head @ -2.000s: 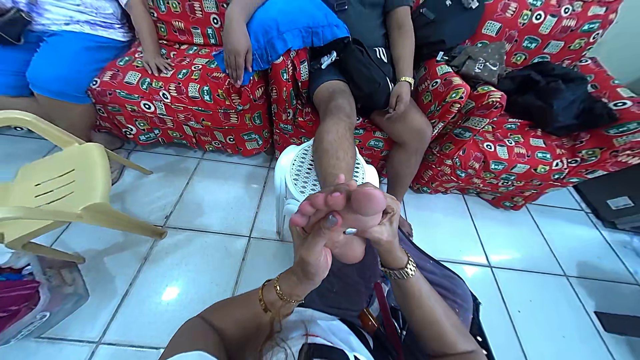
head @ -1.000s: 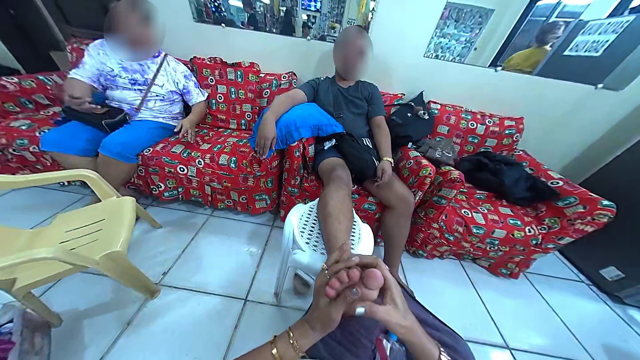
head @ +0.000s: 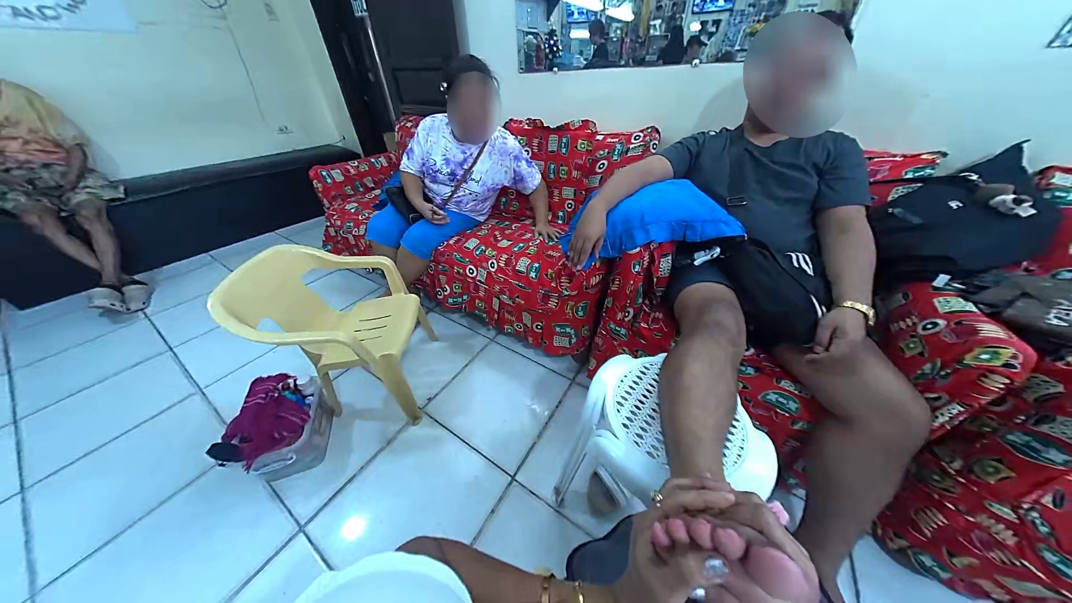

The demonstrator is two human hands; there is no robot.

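A seated person's bare foot (head: pixel 775 574) is at the bottom right, sole and toes toward me. My left hand (head: pixel 662 544) wraps the little-toe side, with a gold ring on a finger and gold bracelets at the wrist. My right hand (head: pixel 758 515) lies over the top of the foot and round the big-toe side, largely hidden behind the toes. The person's lower leg (head: pixel 699 410) extends over a white plastic stool (head: pixel 624 402) with a perforated seat. A ring and shiny nail show by the sole; I cannot tell which hand they belong to.
A yellow plastic armchair (head: pixel 368 327) stands left of centre, beside a clear plastic bin (head: pixel 306 452) holding magenta cloth. Red patterned sofas (head: pixel 519 285) line the back, with another person (head: pixel 469 176) seated there. A blue pillow (head: pixel 662 218) and bags lie on them. A white rounded object (head: pixel 385 578) is at the bottom edge.
The view has swung up and to the left. My hands stay on the foot; one hand has moved from beside the toes to over the top of the foot since the earliest frame.
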